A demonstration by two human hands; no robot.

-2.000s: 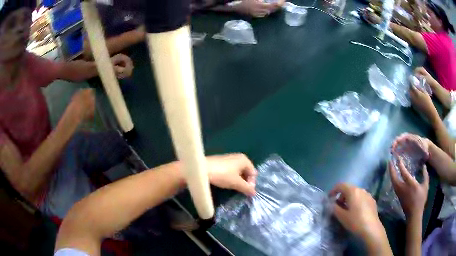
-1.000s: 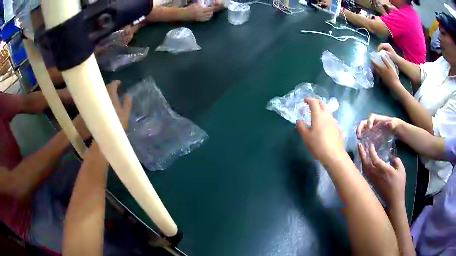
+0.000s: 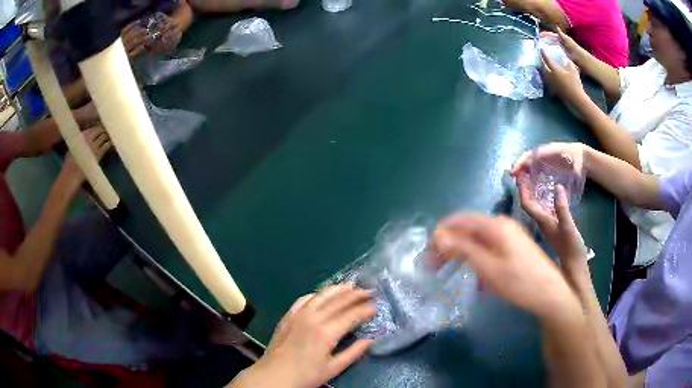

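A crumpled clear plastic bag (image 3: 406, 303) lies on the dark green table in front of me; a round rim shape shows in it, but I cannot tell the cup's outline. My left hand (image 3: 322, 330) is at its left side, palm down, fingers apart, fingertips touching the film. My right hand (image 3: 504, 261) is blurred above its upper right side, fingers curled; whether they grip the film is unclear.
Cream pipes (image 3: 163, 182) cross the left side. A neighbour's hands at right hold a clear cup (image 3: 558, 178). Another clear bag (image 3: 501, 72), white cords (image 3: 493, 23) and a bagged cup (image 3: 249, 36) lie farther back. A person sits at left.
The flat bag went from before me to the left, toward the neighbour. My right hand reached to the crumpled bag at right, which is now nearer me. My left hand has come back beside it.
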